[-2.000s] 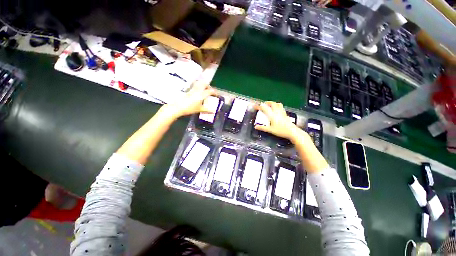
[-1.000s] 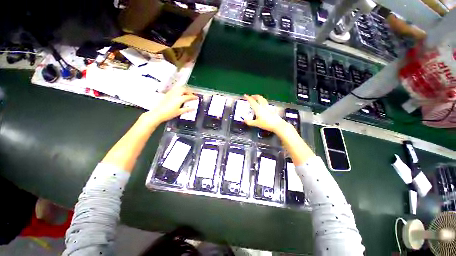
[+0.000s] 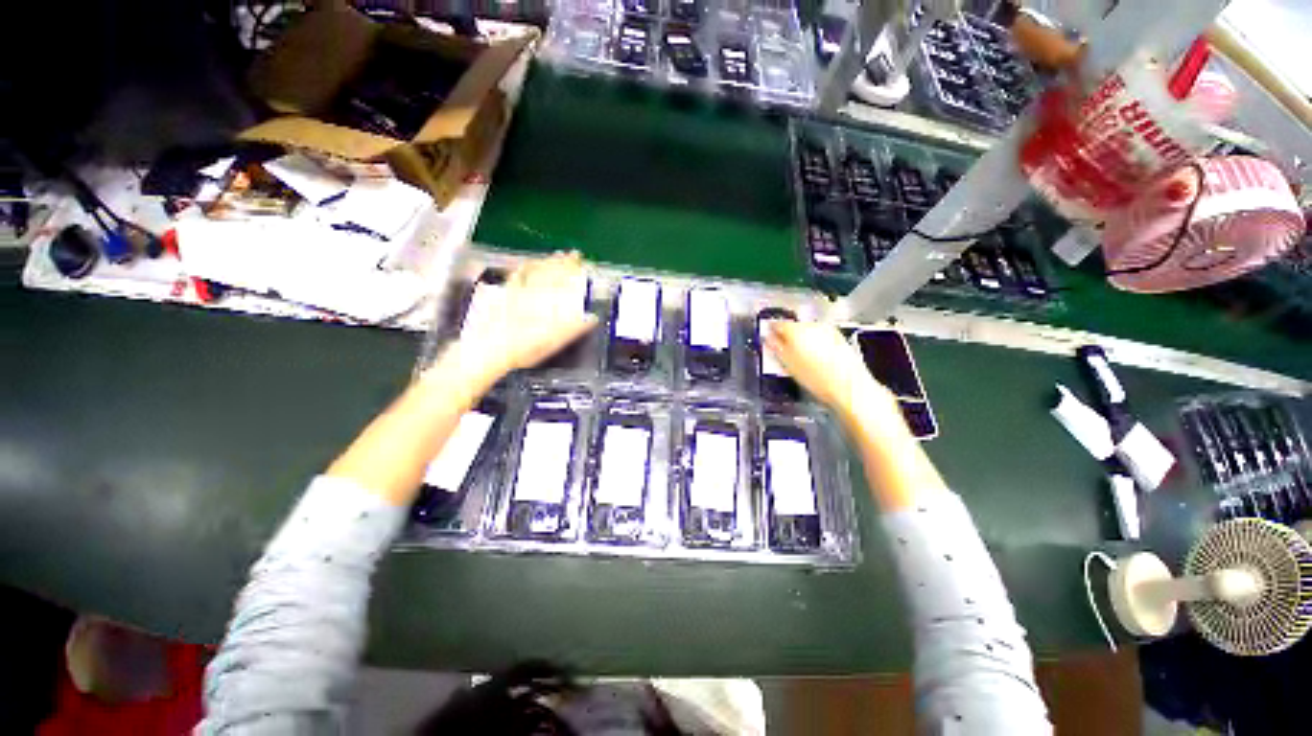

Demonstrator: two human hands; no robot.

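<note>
A clear blister tray (image 3: pixel 604 544) lies on the green bench, with black phones in two rows. Most phones bear a white rectangle, such as the phone (image 3: pixel 623 475) in the front row. My left hand (image 3: pixel 535 314) is over the back-left pockets, fingers spread above the phones there; whether it touches one is hidden. My right hand (image 3: pixel 814 354) is at the last phone of the back row (image 3: pixel 777 377), fingertips on the white piece at its upper part. The leftmost front phone (image 3: pixel 458 457) is tilted in its pocket.
A smartphone (image 3: pixel 895 377) lies beside my right wrist. Loose white pieces (image 3: pixel 1144 454), another tray (image 3: pixel 1245 457) and a cream fan (image 3: pixel 1246 587) are at right. A post (image 3: pixel 943 230) carries a pink fan (image 3: pixel 1206 223). Filled trays (image 3: pixel 921 194) and an open box (image 3: pixel 377 108) stand behind.
The view has swung right. My right hand has moved along the back row to its right end. A white piece now shows on that end phone. My left hand has moved over the back-left phones.
</note>
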